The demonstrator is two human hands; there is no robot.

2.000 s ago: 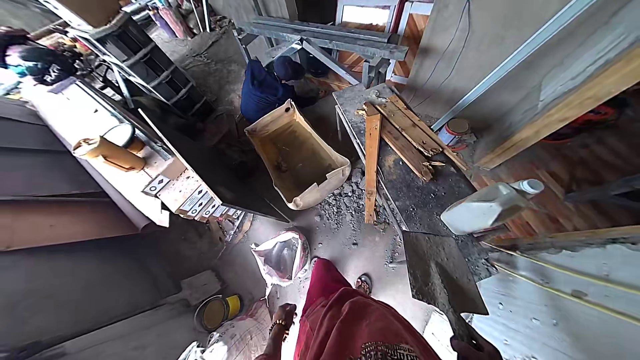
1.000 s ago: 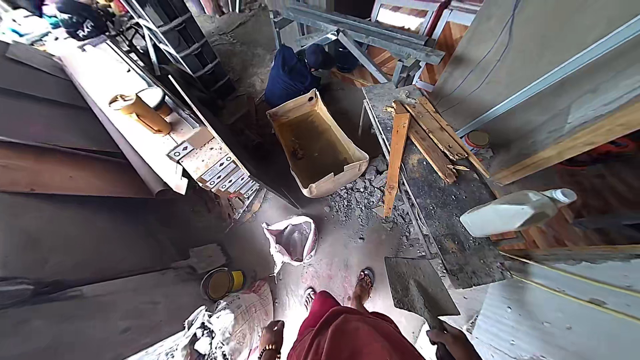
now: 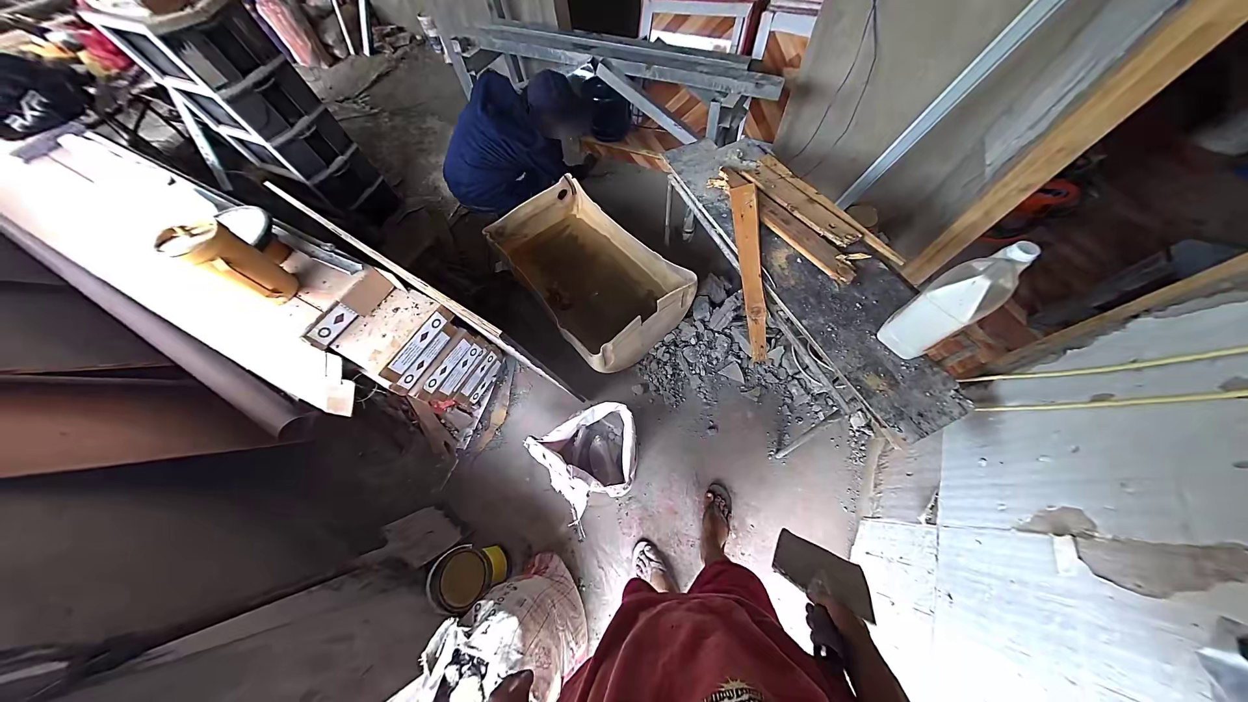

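Observation:
My right hand (image 3: 829, 624) is closed around the handle of a flat metal shovel (image 3: 827, 573), whose blade sits low, just right of my legs. My left hand (image 3: 513, 686) shows only in part at the bottom edge, over a stuffed woven sack (image 3: 541, 624); its fingers are too dark to read. Ahead of my feet stands an open white sack (image 3: 587, 450) with grey powdery material inside. Beyond it is a large tan tub (image 3: 629, 336) with murky brown liquid, and broken rubble (image 3: 717, 341) lies beside it.
A person (image 3: 507, 141) in dark blue crouches behind the tub. On the right, a dark plank platform (image 3: 858, 331) bears wood pieces (image 3: 749, 263) and a white jug (image 3: 955, 302). A bench (image 3: 117, 253) with small boxes (image 3: 419, 346) runs along the left. A round can (image 3: 460, 580) stands lower left.
The shovel has come back from near the plank platform to beside my right leg, still in my right hand. The crouching person's head and upper body show more fully.

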